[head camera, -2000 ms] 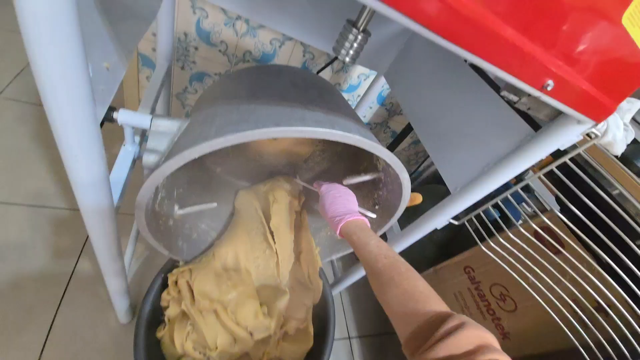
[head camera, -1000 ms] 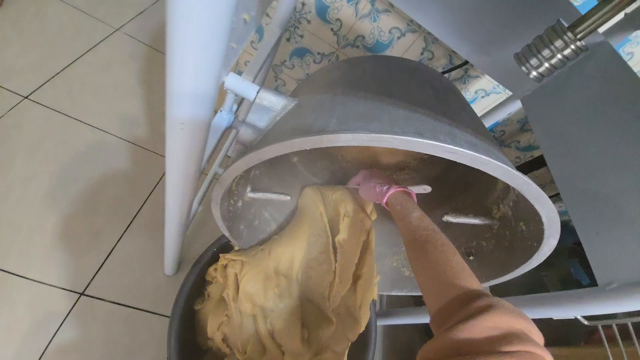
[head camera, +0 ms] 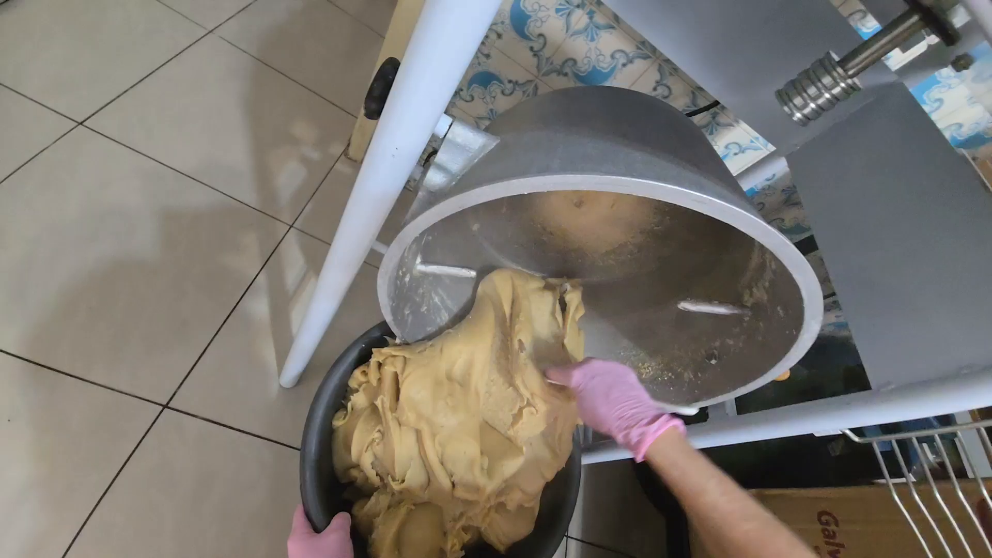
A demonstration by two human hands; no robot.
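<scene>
A large mass of tan dough [head camera: 465, 418] fills a black tub [head camera: 314, 442] and stretches up over the lip of a tilted metal mixer bowl [head camera: 601, 184]. My right hand [head camera: 616, 399], in a pink glove, is at the dough's right side, just below the bowl's rim; its fingertips are partly hidden, and whether it grips anything is unclear. At the bottom left, my left hand [head camera: 324, 535], also in a pink glove, holds the tub's rim. Some dough residue sticks to the inside of the bowl.
A white metal frame leg [head camera: 387, 194] stands left of the bowl, and a white crossbar [head camera: 814, 415] runs at the lower right. Below that are a wire rack [head camera: 914, 465] and a cardboard box [head camera: 806, 511]. A ribbed metal shaft [head camera: 818, 89] sticks out at the upper right.
My right hand has come down out of the bowl to the dough's side. My left hand now shows on the tub's rim. The view has shifted.
</scene>
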